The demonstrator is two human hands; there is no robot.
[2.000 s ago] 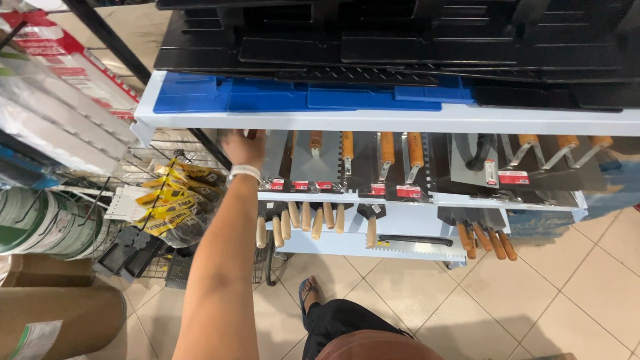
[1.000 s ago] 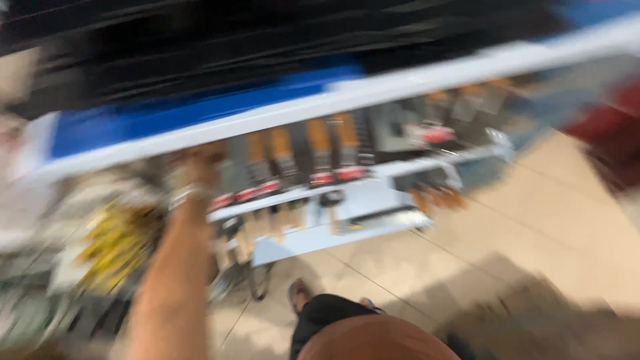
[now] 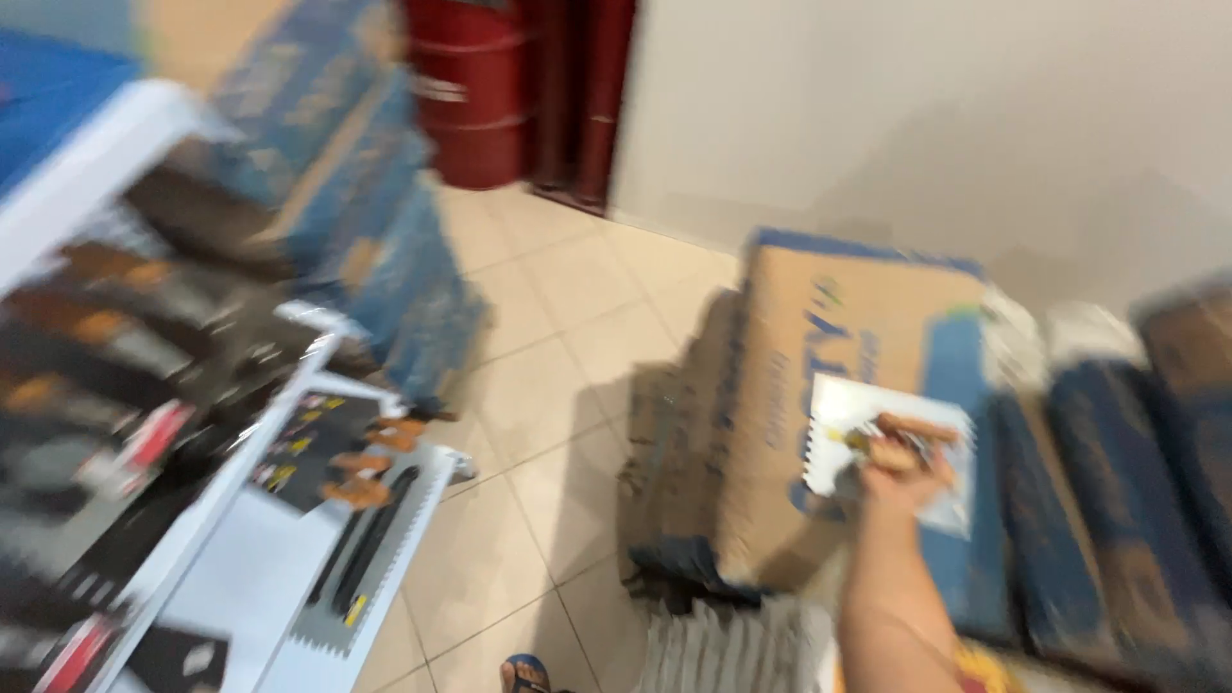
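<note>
My right hand (image 3: 905,474) reaches in from the lower right and grips a white, square notched trowel (image 3: 842,399) by its wooden handle area; blur hides the exact finger placement. The trowel's toothed edge faces left, and its plate lies over a brown and blue carton. My left hand is out of view. On the rack at left, a large notched trowel (image 3: 385,568) with a black handle lies on a pale blue shelf. Beside it are dark trowels with orange wooden handles (image 3: 366,467). More orange-handled trowels (image 3: 91,327) sit higher up, blurred.
The large carton (image 3: 794,385) leans at centre right, with wrapped blue and brown packages (image 3: 1107,462) beside it. Stacked grey pieces (image 3: 736,650) stand below. A red drum (image 3: 476,96) is at the back. Tiled floor (image 3: 520,414) runs between the rack (image 3: 279,414) and the carton.
The view has swung far right, away from the front of the rack. My left hand, at the rack's left end before, has left the view. My right hand has appeared with a notched trowel.
</note>
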